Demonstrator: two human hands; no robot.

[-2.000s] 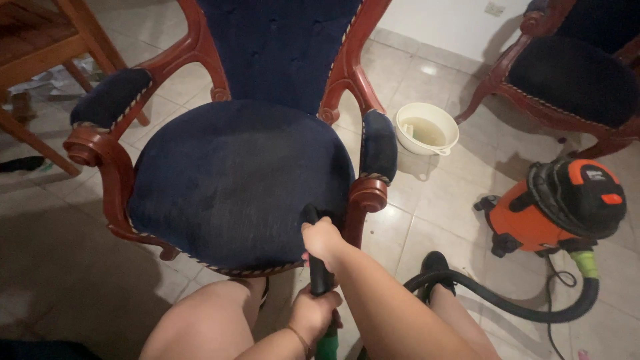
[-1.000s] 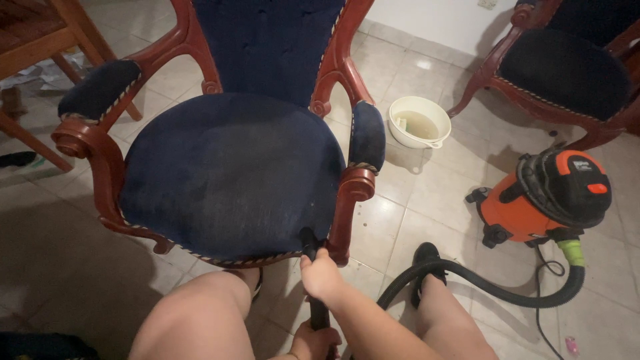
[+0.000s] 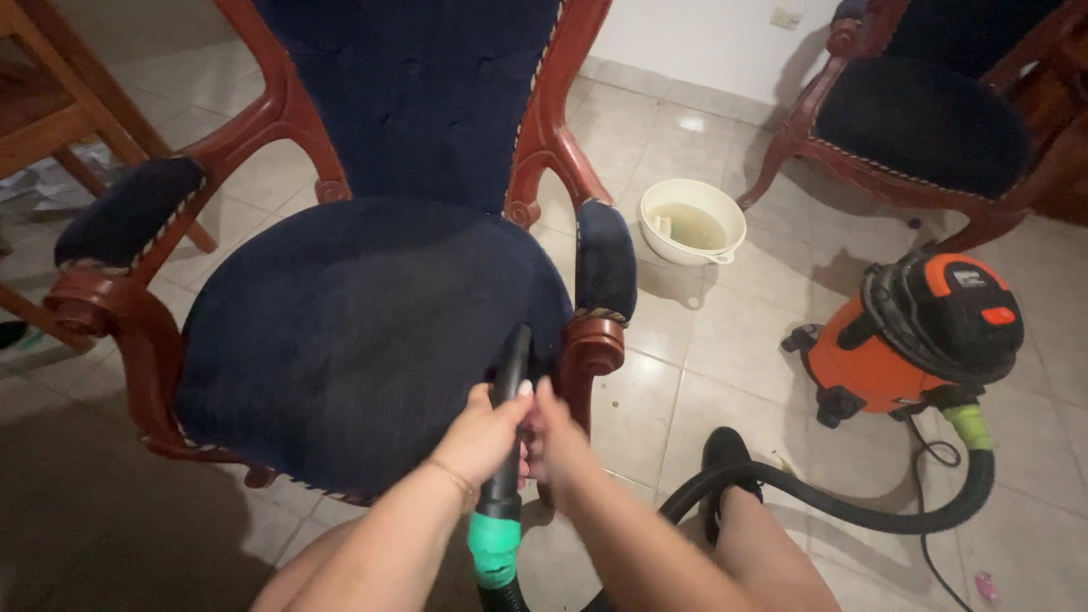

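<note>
A black vacuum nozzle (image 3: 512,361) rests on the right front part of the blue velvet seat (image 3: 365,323) of a carved wooden armchair. My left hand (image 3: 489,433) is closed around the nozzle's tube from the left, thumb on top. At the tube's right side is my right hand (image 3: 548,425), slightly blurred; its fingers touch or lie beside the tube, and its grip is unclear. Below both hands, green tape (image 3: 494,544) wraps the joint between tube and hose. The black ribbed hose (image 3: 841,501) runs to an orange and black wet/dry vacuum cleaner (image 3: 918,331) at the right.
A cream plastic bowl (image 3: 693,221) of cloudy water stands on the tiled floor, right of the armchair. A second blue armchair (image 3: 922,127) is at the upper right. Wooden furniture (image 3: 76,93) stands at the left. The hose crosses my right shoe (image 3: 727,450); a power cord (image 3: 926,552) lies nearby.
My left hand has moved up the tube from its lower end to near the nozzle. My right hand, earlier wrapped around the upper tube, is now at its right side.
</note>
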